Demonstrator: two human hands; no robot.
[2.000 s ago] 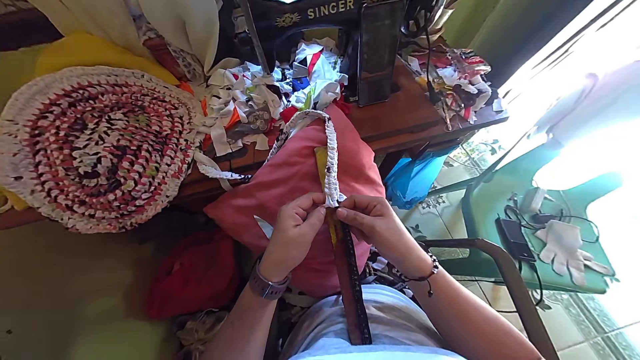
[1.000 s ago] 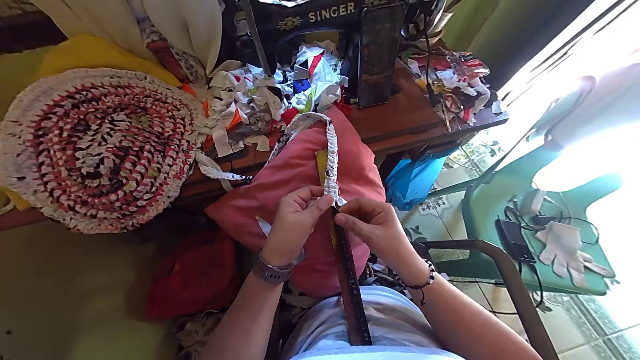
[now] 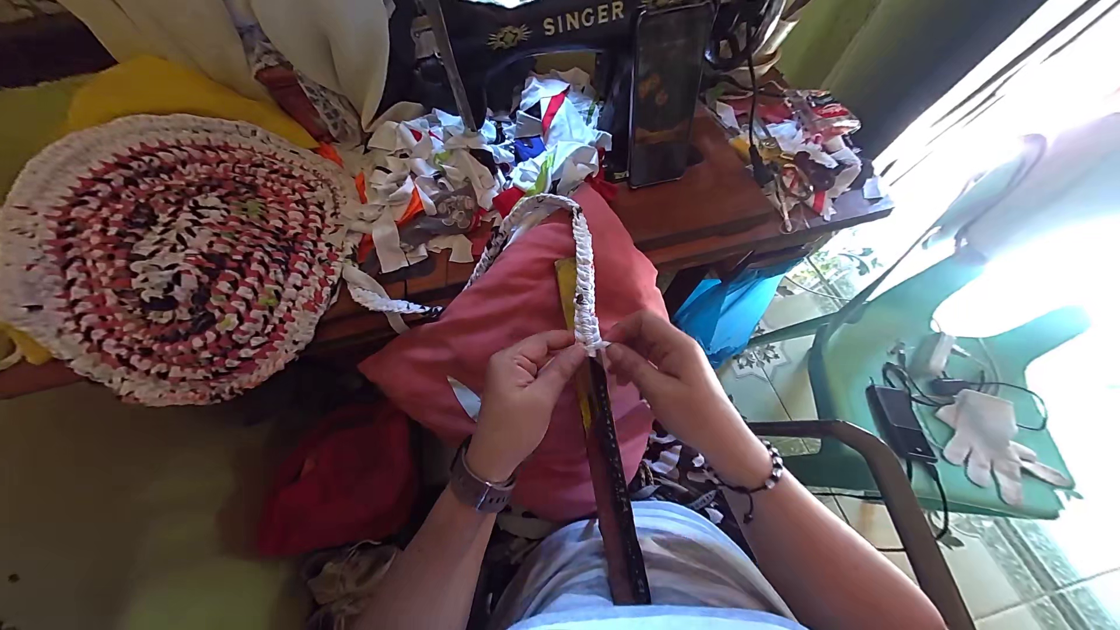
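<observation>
A white braided fabric strip (image 3: 584, 267) runs down over a red cushion (image 3: 490, 337) in front of me. My left hand (image 3: 525, 385) pinches the lower end of the braid from the left. On its other side, my right hand (image 3: 669, 376) pinches the same end between thumb and finger. Beneath the braid and between my hands lies a long narrow dark bar (image 3: 612, 490) with a yellow upper part, reaching down to my lap. A round rug of red, white and black fabric strips (image 3: 175, 254) rests at the left.
Behind the cushion, a black Singer sewing machine (image 3: 560, 31) stands on a wooden table (image 3: 700, 214) among fabric scraps (image 3: 464, 166). A dark phone-like slab (image 3: 665, 96) leans against it. To the right, a green plastic chair (image 3: 840, 367) holds a white glove (image 3: 984, 433), cables and a black adapter (image 3: 899, 423).
</observation>
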